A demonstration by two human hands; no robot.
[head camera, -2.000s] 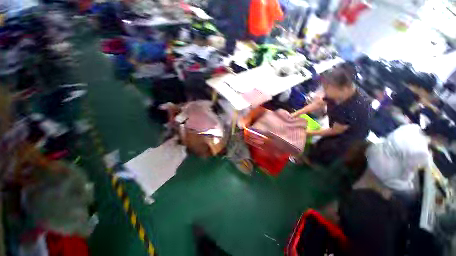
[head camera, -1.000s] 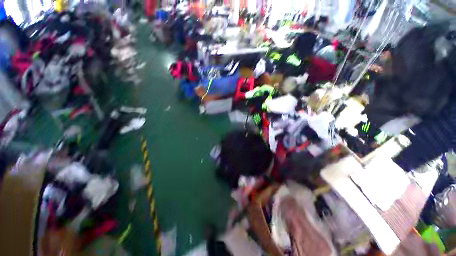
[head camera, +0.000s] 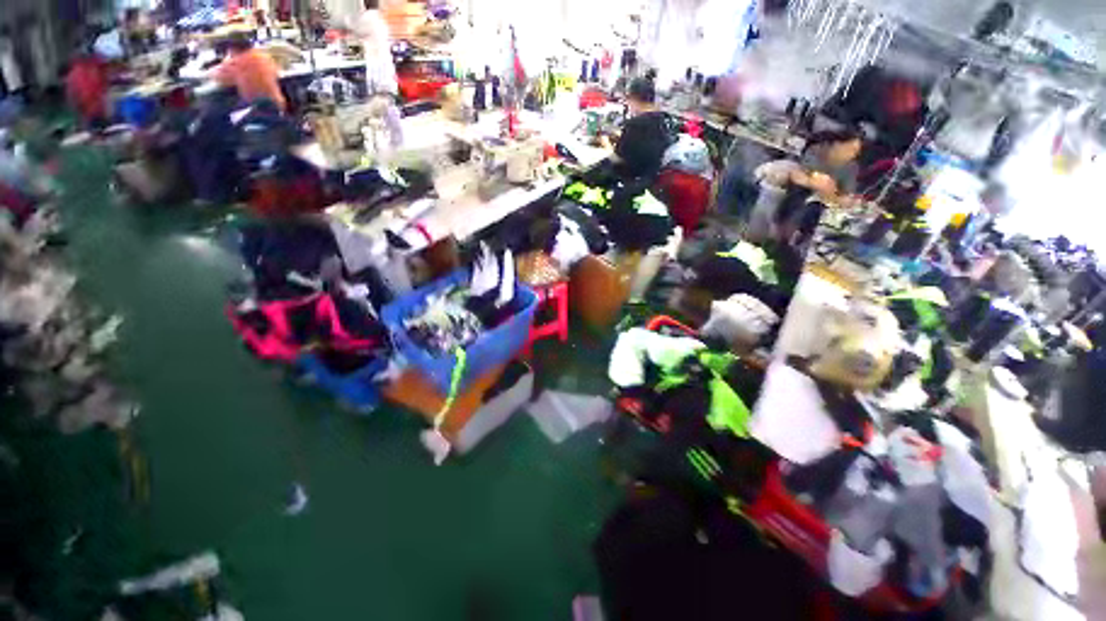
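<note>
Neither of my hands is in the picture. Nearest in front of me are a dark heap (head camera: 685, 552) at the bottom, and a red crate (head camera: 788, 516) to its right with grey and white cloth pieces (head camera: 891, 503) piled on it. A blue crate (head camera: 467, 352) of cloth pieces stands on a brown box left of them. The picture is blurred.
Green floor (head camera: 340, 522) runs up the left side, with pale cloth heaps (head camera: 55, 315) along its edge. A red stool (head camera: 552, 313) stands behind the blue crate. Worktables with sewing machines (head camera: 522, 158) and several people, one in black (head camera: 646, 134), are further back.
The view has swung and moved forward along the aisle. The pale table and pink cloth near me have left the picture; the blue crate, red stool and seated people now show more closely.
</note>
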